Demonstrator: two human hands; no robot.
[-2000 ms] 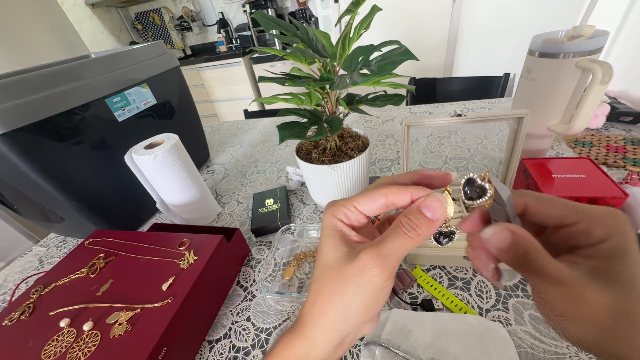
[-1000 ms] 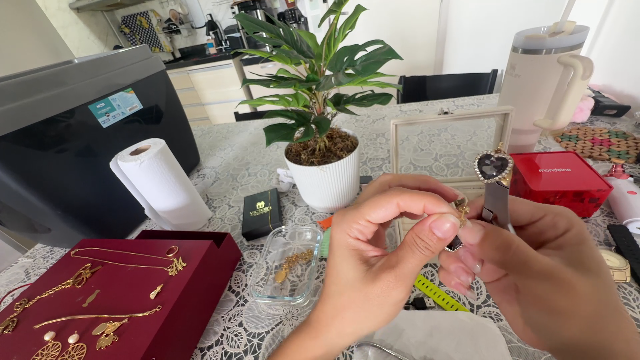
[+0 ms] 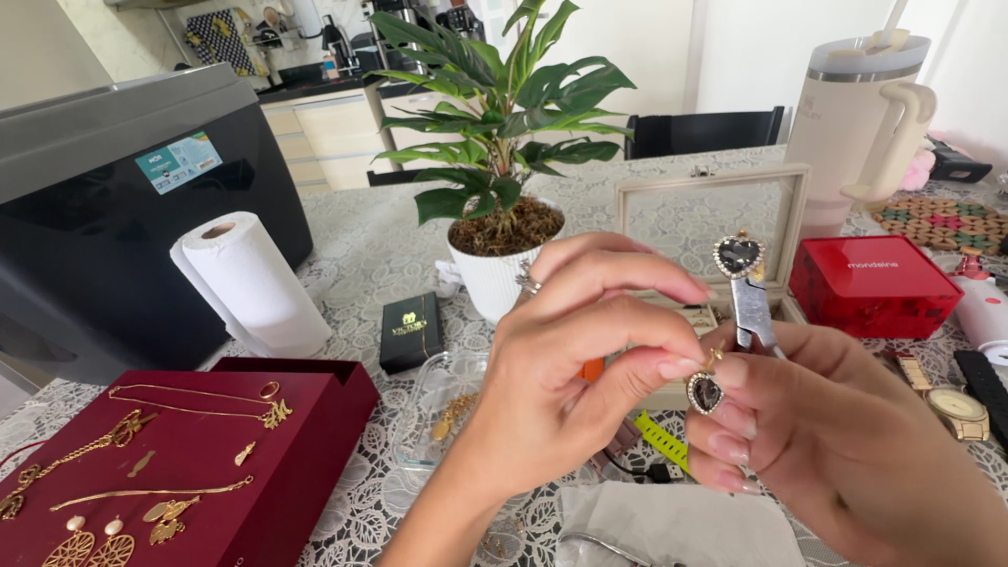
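Between the fingertips of both hands is a small gold fitting of an earring with a dark heart-shaped stone [image 3: 704, 393] edged in clear stones. My left hand [image 3: 587, 354] pinches the fitting between thumb and index finger. My right hand [image 3: 819, 425] meets it with its thumb and also holds metal pliers [image 3: 752, 309], whose jaws point up. At the jaw tips stands a second dark heart-shaped piece [image 3: 739, 257] with a clear-stone border. Whether the jaws grip it cannot be told. The pliers' handles are hidden in my right hand.
Gold jewellery lies on a burgundy box [image 3: 197, 449]. A glass dish [image 3: 409, 425], small black box [image 3: 411, 331], potted plant [image 3: 504, 268] and paper roll [image 3: 252, 283] stand behind. A white cloth [image 3: 685, 520], cream jewellery box [image 3: 795, 228], red box [image 3: 874, 283] and watches [image 3: 957, 409] are nearby.
The two heart pieces were close together between my hands two seconds ago. Now one stands above at the plier tips, while the other hangs lower by my fingertips.
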